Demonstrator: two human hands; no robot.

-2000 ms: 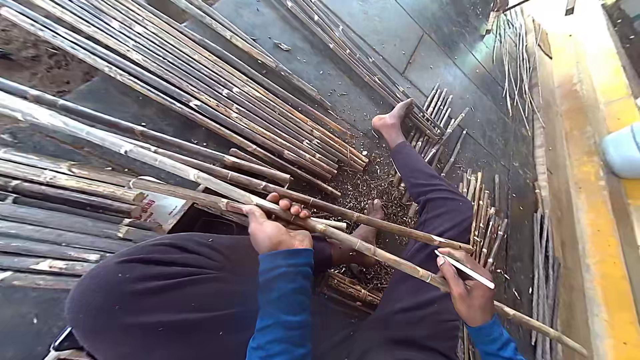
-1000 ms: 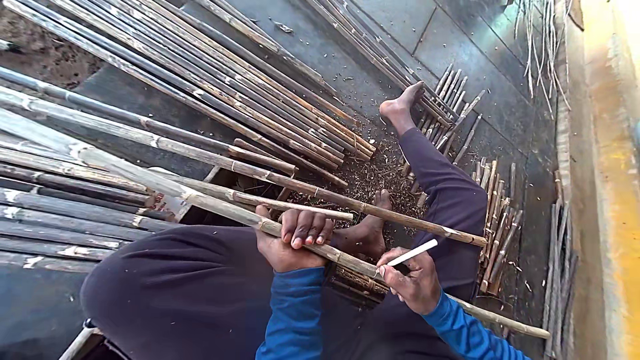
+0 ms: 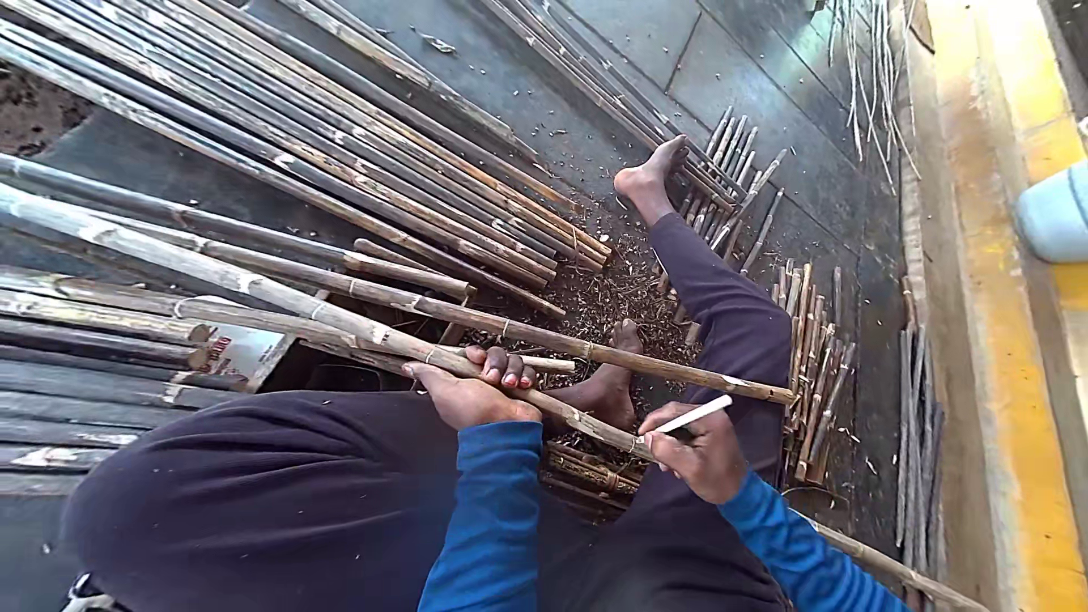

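A long pale bamboo pole (image 3: 340, 316) runs slantwise across my lap, from the upper left to the lower right. My left hand (image 3: 480, 389) is closed around its middle, palm beneath and fingertips over the top. My right hand (image 3: 701, 450) grips a slim white stick-like tool (image 3: 695, 415), a marker or a knife handle; which one I cannot tell. The tool's tip is at the pole, close to a joint. A second bamboo pole (image 3: 544, 338) lies just beyond, its cut end over my right leg.
Long bamboo poles (image 3: 365, 161) lie in rows at the upper left, with more poles (image 3: 93, 391) at the left. Short cut pieces (image 3: 818, 365) stand bundled right of my leg. Shavings (image 3: 625, 297) cover the floor by my feet. A light blue bucket (image 3: 1058, 212) is at the right edge.
My right hand was farther right along the pole two seconds ago and then came closer to my left hand. It now has the white tool's tip at the pole.
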